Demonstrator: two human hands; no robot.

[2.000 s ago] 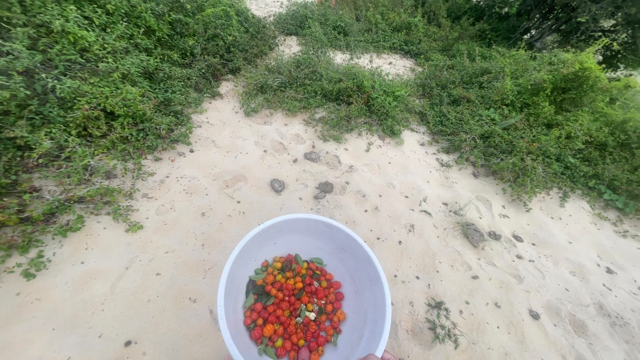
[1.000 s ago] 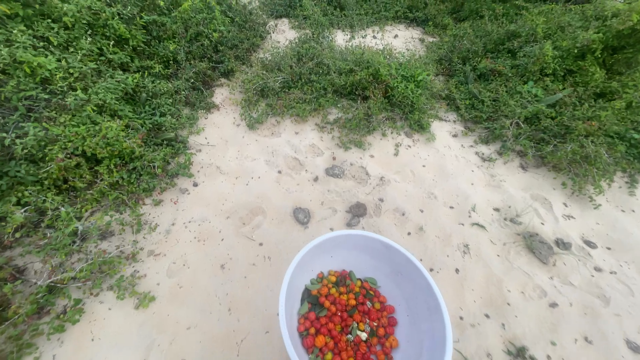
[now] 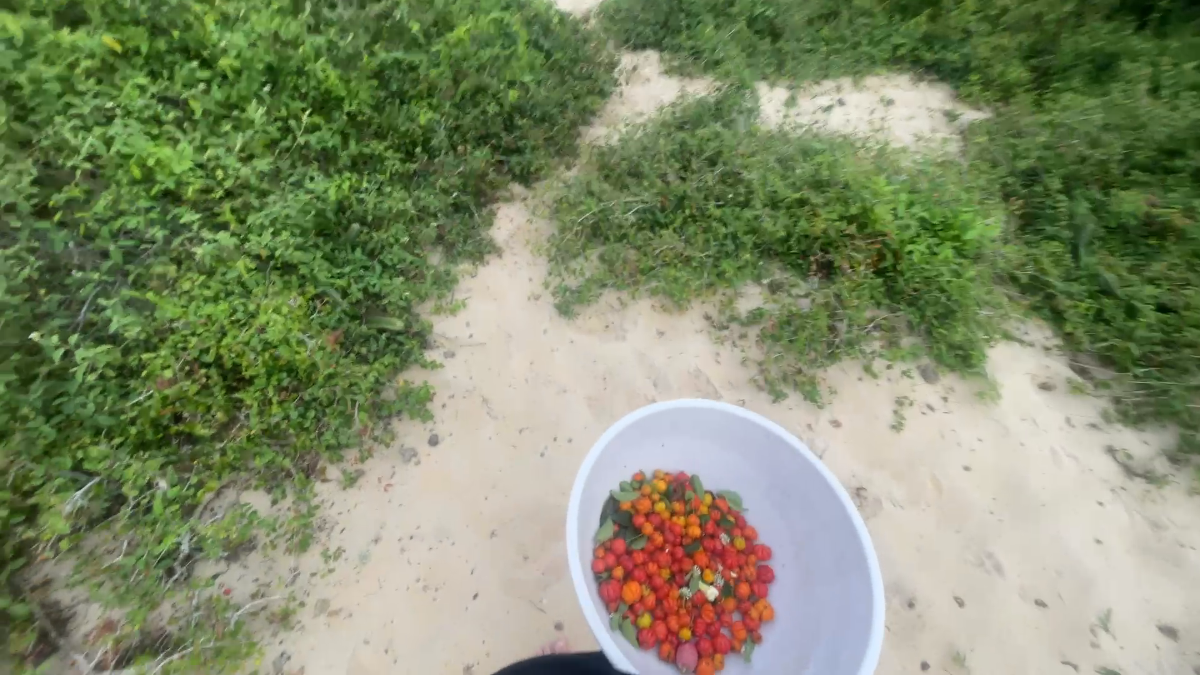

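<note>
A white plastic bowl (image 3: 820, 562) is at the lower middle, slightly tilted and cut off by the bottom edge. Inside lie many small ribbed red and orange fruits (image 3: 689, 562), a few yellowish ones, with green leaves and a small whitish piece among them. Neither my left hand nor my right hand shows in this view, so what holds the bowl is hidden. A dark rounded shape, perhaps clothing, touches the bottom edge left of the bowl, and a small blurred pinkish patch lies beside it.
Pale sand (image 3: 469, 506) with small stones and bits of debris lies under and around the bowl. Dense low green shrubs (image 3: 234, 234) line the left side, a green clump (image 3: 778, 216) grows ahead, and more bushes (image 3: 1106, 216) stand at the right. A sandy strip runs between them.
The view has moved forward, and the shrubs ahead are nearer. Several stones seen on the sand ahead earlier are out of view. Fingers at the bowl's lower rim two seconds ago no longer show.
</note>
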